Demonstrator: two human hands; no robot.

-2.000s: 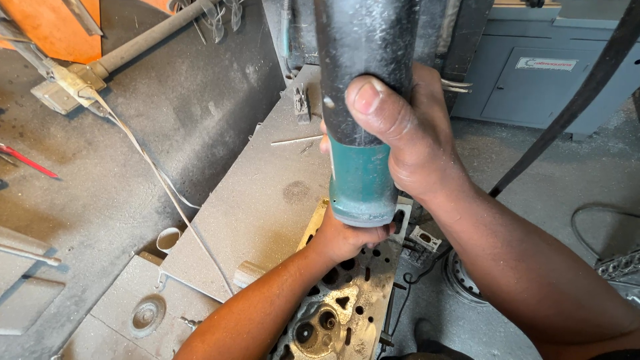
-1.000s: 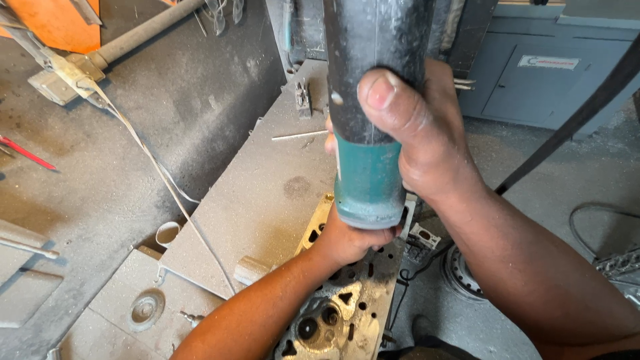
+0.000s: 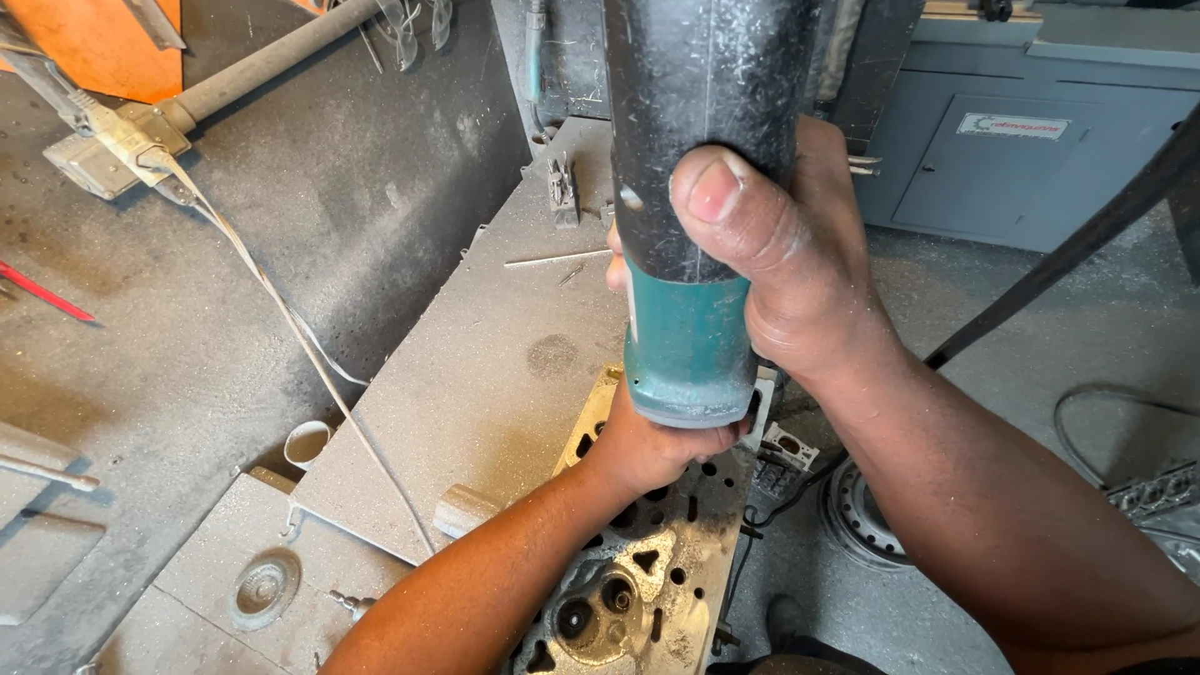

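A corded-looking power tool with a black and teal cylindrical body (image 3: pixel 694 337) stands nearly upright in the middle of the view. My right hand (image 3: pixel 797 244) is wrapped round its black part, thumb across the front. My left hand (image 3: pixel 647 441) is at the tool's lower end, mostly hidden behind the teal housing; what its fingers grip there cannot be made out fully. Below lies a metal engine cylinder head (image 3: pixel 694 525) with round ports, valve seats and bolt holes, dusty and partly shiny. The tool's working end is hidden.
A dust-covered bench top (image 3: pixel 487 347) carries a thin rod (image 3: pixel 558 258), a small metal clamp-like part (image 3: pixel 562 192) and a short tube (image 3: pixel 464 511). A cable (image 3: pixel 309 337) crosses at left. A wheel rim (image 3: pixel 858 516) lies on the floor; a grey cabinet (image 3: pixel 994 159) stands behind.
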